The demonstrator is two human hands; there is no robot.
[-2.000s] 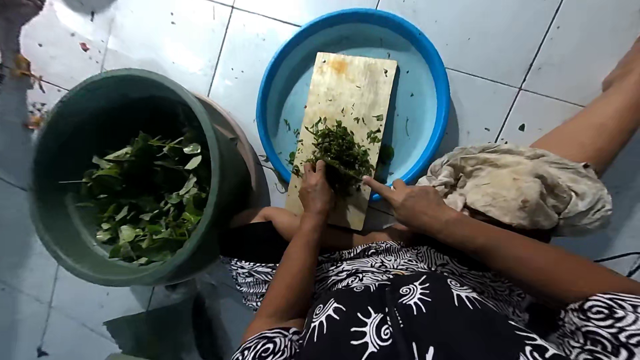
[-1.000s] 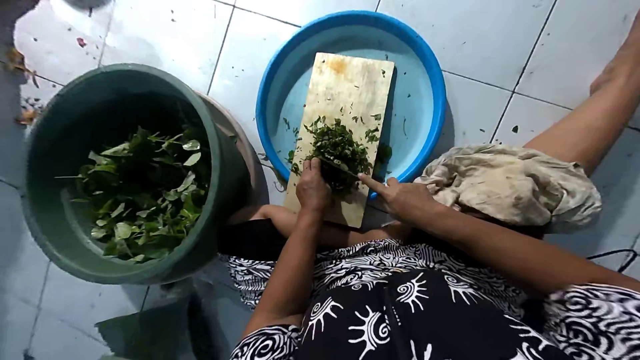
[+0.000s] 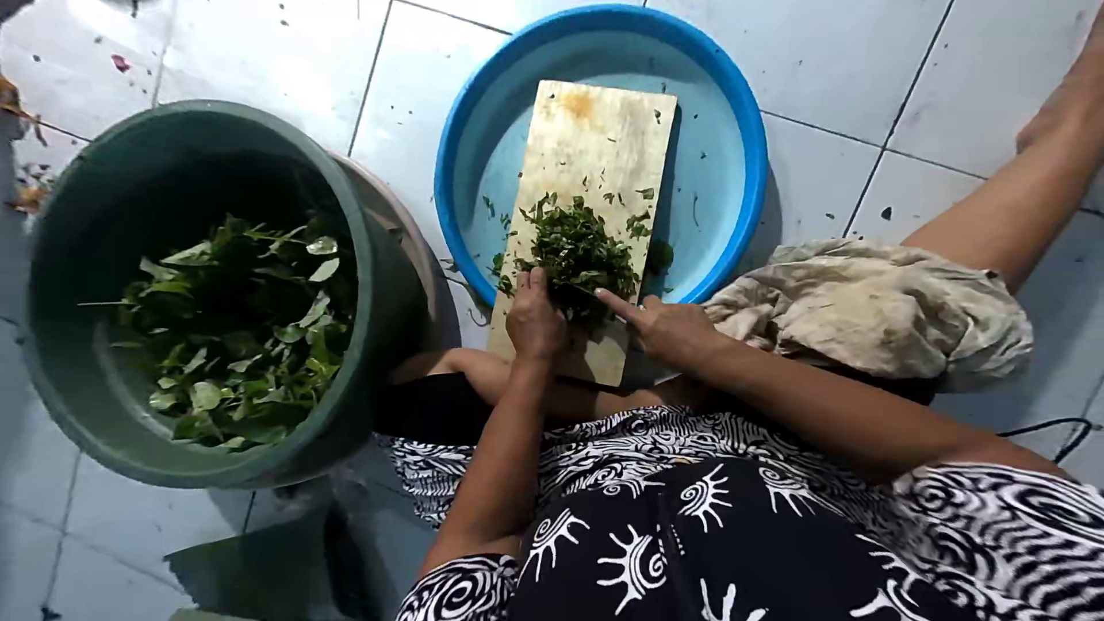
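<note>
A heap of chopped green leaves (image 3: 580, 246) lies on a wooden board (image 3: 595, 134), which rests across a round blue basin (image 3: 749, 172). My left hand (image 3: 535, 323) presses on the near left side of the heap with its fingers together. At the heap's near right side is my right hand (image 3: 677, 332), curled around a handle that is mostly hidden, index finger stretched forward. The blade is hard to make out among the leaves now; a knife shows in the earlier view. Leaf bits are scattered over the board and in the basin.
On the left stands a large green tub (image 3: 358, 259) holding leafy stems (image 3: 250, 371). A stained cloth (image 3: 871, 315) lies over my right leg. Leaf scraps dot the white floor tiles (image 3: 828, 69), and a dark cable (image 3: 1069, 423) runs at the far right.
My hands stay at the heap, with only small shifts. The knife blade, visible across the leaves one second ago, is hard to see now.
</note>
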